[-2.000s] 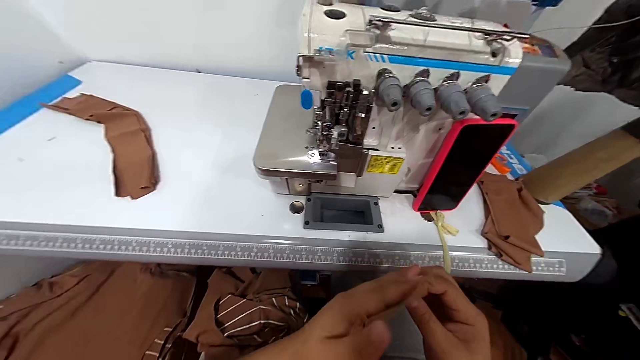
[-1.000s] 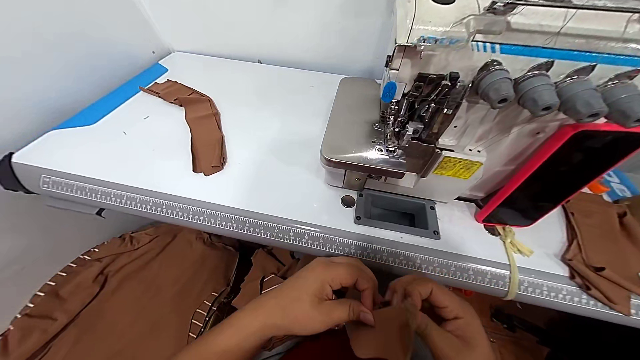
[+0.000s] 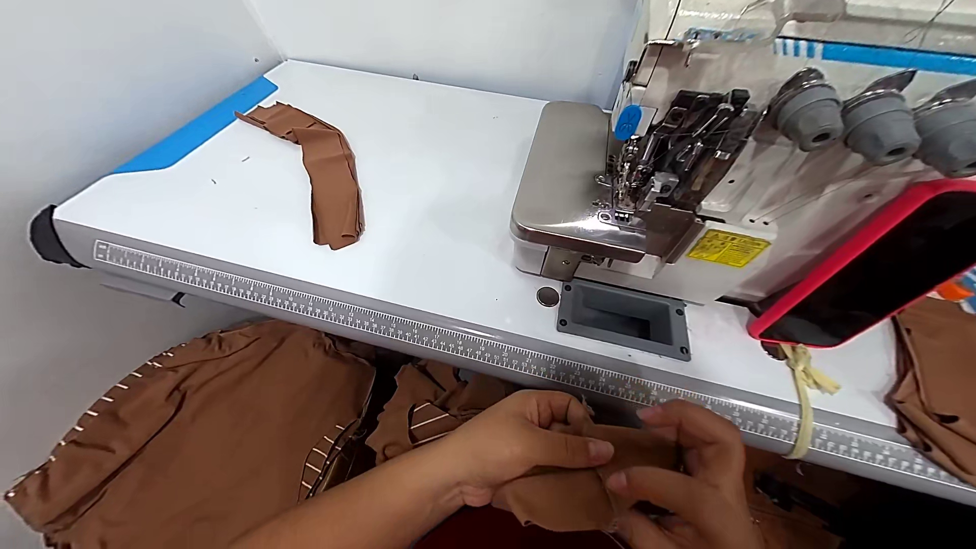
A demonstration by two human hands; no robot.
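Observation:
My left hand (image 3: 526,446) grips a small brown fabric piece (image 3: 564,499) between thumb and fingers, just below the table's front edge. My right hand (image 3: 686,473) pinches the right part of the same piece. Above them on the white table (image 3: 427,191) stands an overlock sewing machine (image 3: 579,175), its needle area away from both hands. A folded brown fabric strip (image 3: 332,183) lies at the left of the tabletop. Larger brown fabric with pale stitches along its edges (image 3: 191,427) hangs below the table at the left.
A phone in a red case (image 3: 877,267) leans by the machine, with more brown fabric (image 3: 938,381) to its right. A yellowish tie (image 3: 806,396) crosses the ruler strip (image 3: 457,343) at the front edge. A grey recessed tray (image 3: 625,316) sits before the machine.
The brown piece, not clearly visible two seconds ago, now shows spread between both hands. My right hand's fingers are wider apart than one second ago. The view has swung left and closer.

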